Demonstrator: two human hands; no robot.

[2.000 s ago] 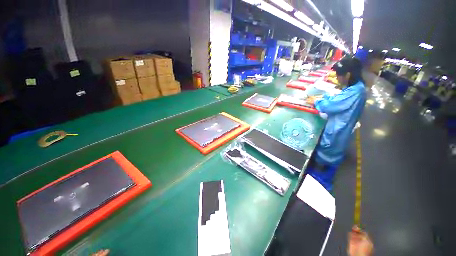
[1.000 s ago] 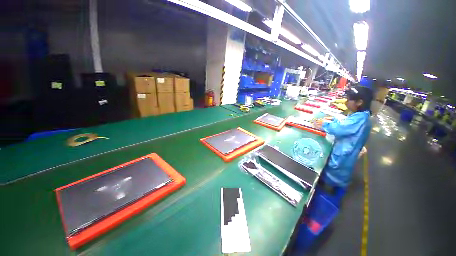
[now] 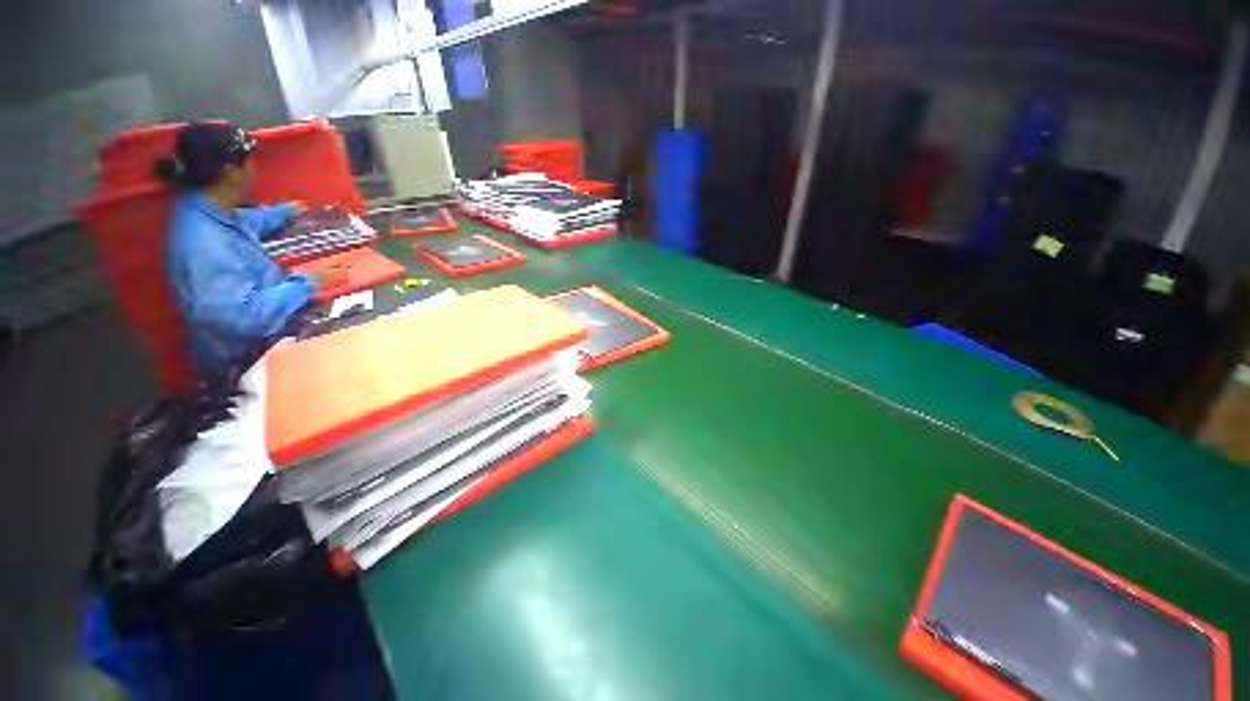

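Observation:
Neither of my hands is in view. A flat dark grey panel lies in an orange-red foam tray on the green conveyor at the lower right, with pale marks near its middle. A thick stack of grey-white interleaf sheets sits at the left of the bench, with an orange foam board on top and another under it. Another panel in a tray lies just behind the stack, partly hidden by it. The picture is slightly blurred.
A black waste bag with white scraps hangs at the left bench edge. A person in a blue smock works farther up the line, beside more trays. A tan tape roll lies on the far side. A second sheet pile stands farther back.
The view has swung left. The stack, waste bag and another worker have come in; the strip sheets and fan have gone out. The near panel now shows at lower right. My hand pieces seen earlier are gone.

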